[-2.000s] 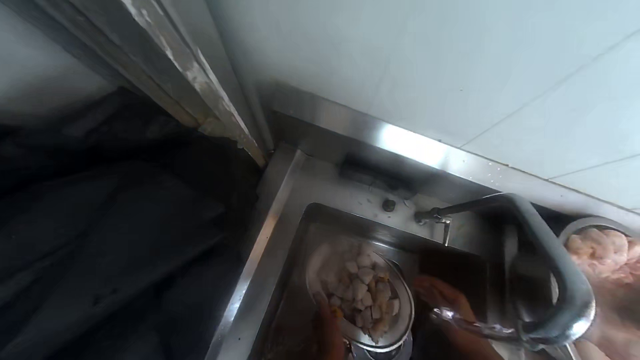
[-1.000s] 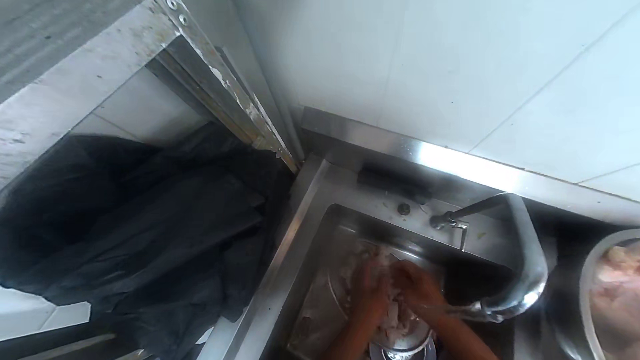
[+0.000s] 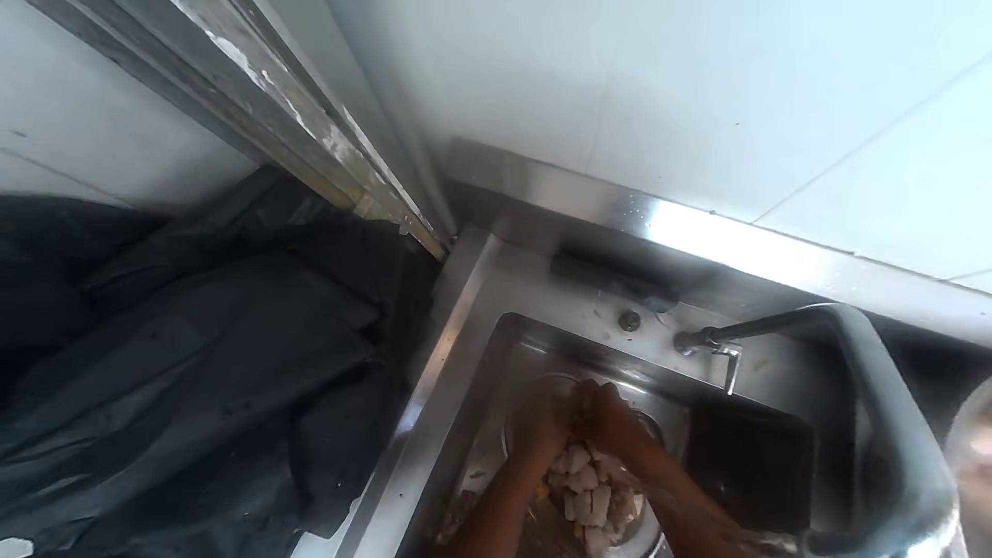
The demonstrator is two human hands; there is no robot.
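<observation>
My left hand (image 3: 546, 418) and my right hand (image 3: 612, 418) are side by side low in a stainless steel sink (image 3: 515, 349), over the far part of a round metal bowl (image 3: 647, 535). Pale chunks of what looks like raw meat (image 3: 585, 488) lie in the bowl, between my forearms, with a few yellow bits among them. The fingers are bent and blurred, so what they hold cannot be made out. The faucet (image 3: 876, 372) arches over the sink on the right, and its spout end is near my right forearm.
Black plastic sheeting (image 3: 232, 372) fills the left side, beneath a worn metal frame (image 3: 310, 124). A dark bar-shaped object (image 3: 612, 279) and a small round knob (image 3: 629, 320) are on the sink's back ledge. At the right edge stands a blurred container (image 3: 973, 442) of pale pinkish pieces.
My hands have moved from the sides of the bowl to close together at its far part. The view has shifted between frames.
</observation>
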